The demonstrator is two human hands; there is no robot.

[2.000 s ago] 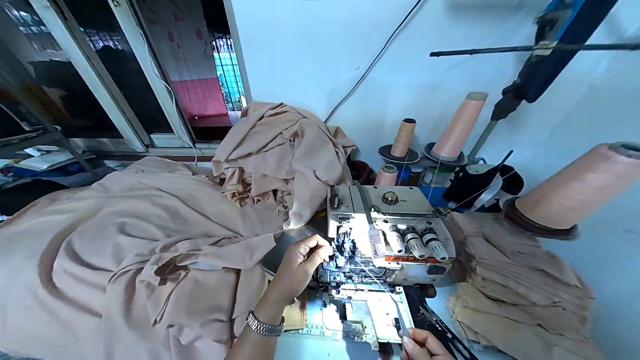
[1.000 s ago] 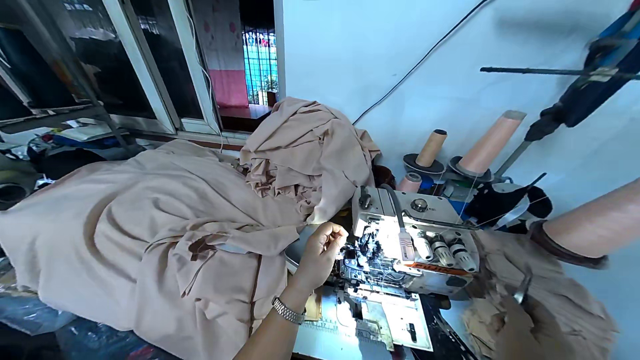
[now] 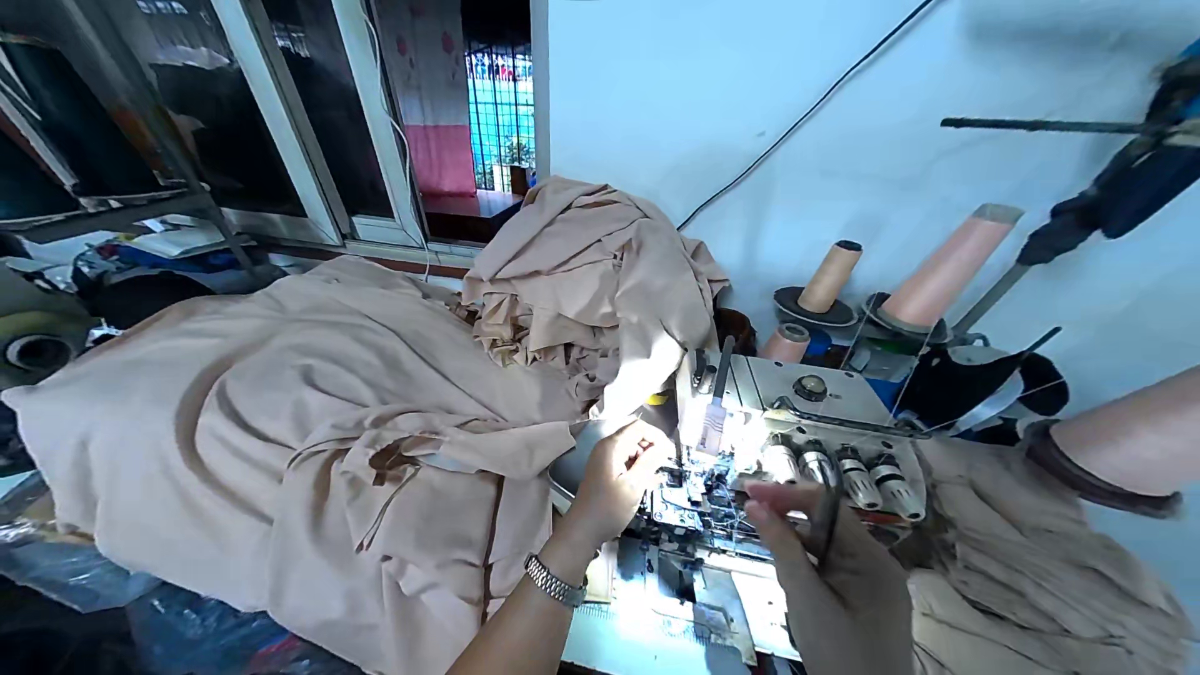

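An overlock sewing machine (image 3: 797, 389) stands lit by a bright lamp, with several tension dials (image 3: 844, 473) on its front. At its left side is my left hand (image 3: 623, 469), a metal watch on the wrist, thumb and fingertips pinched together near the needle area; glare hides whether a thread is between them. In front of the dials my right hand (image 3: 825, 572) holds slim metal tweezers (image 3: 829, 516), thumb and finger extended toward the needle area. Beige fabric (image 3: 375, 394) lies heaped left of the machine, close to my left hand.
Thread cones (image 3: 952, 272) stand behind the machine, and a large cone (image 3: 1134, 431) sits at the right edge. More beige fabric (image 3: 1041, 553) is piled to the right of the machine. Plastic bags (image 3: 206, 623) lie at lower left, below a sliding window (image 3: 328, 122).
My right hand has come from the fabric pile on the right to the front of the machine, tweezers still held. My left hand has stayed by the needle area.
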